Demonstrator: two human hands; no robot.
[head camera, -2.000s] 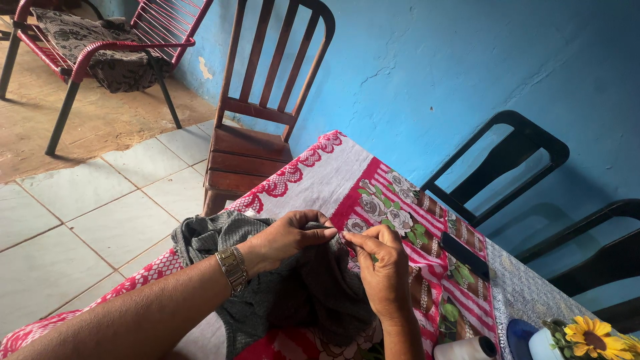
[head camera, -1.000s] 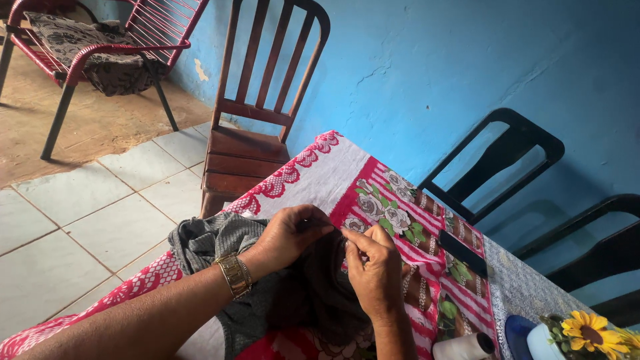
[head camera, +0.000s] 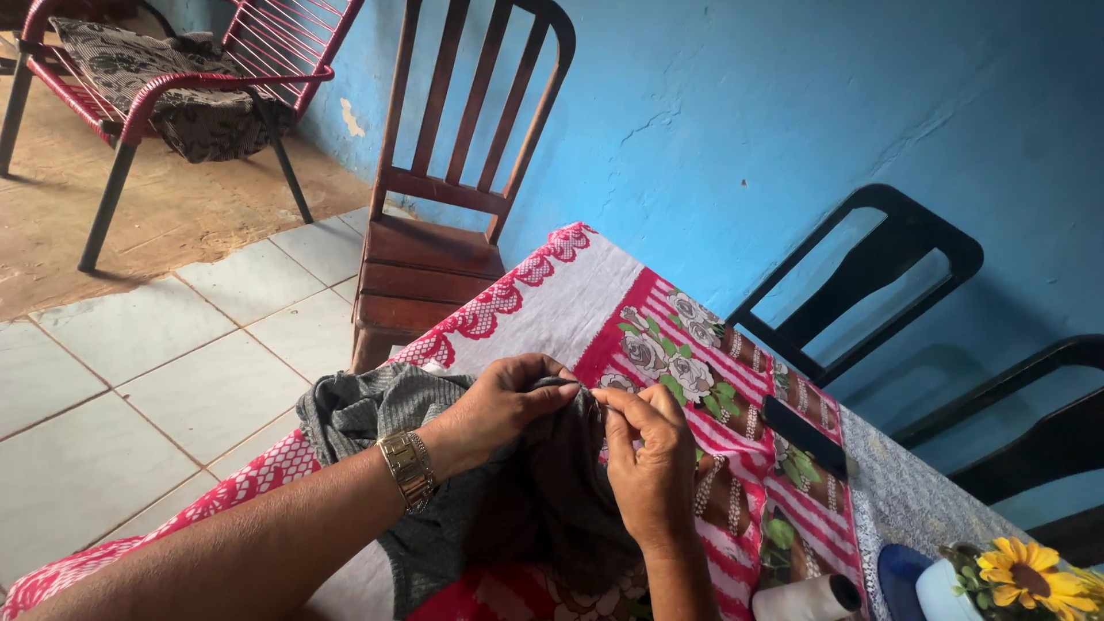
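Observation:
A dark grey ribbed cloth garment (head camera: 431, 552) lies bunched over the near part of the table. My left hand (head camera: 509, 405), with a metal watch (head camera: 407, 470) at the wrist, pinches a fold of the garment between thumb and fingers. Close at its right, my right hand (head camera: 651, 448) has thumb and forefinger pinched together at the edge of the same cloth. Whether something thin, such as a needle, is between those fingertips is too small to tell. A spool of pale thread (head camera: 806, 599) lies to the right of my right forearm.
A flowered red and white tablecloth (head camera: 595, 285) covers the table. On it are a dark phone-like object (head camera: 806, 438) and a potted yellow flower (head camera: 1031, 578). A wooden chair (head camera: 423, 267), black chairs (head camera: 862, 276) and a red corded armchair (head camera: 147, 95) stand around.
My right hand's fingers have shifted slightly beside the cloth; their tips were pinched close to my left hand before too. My left hand keeps its grip on the garment.

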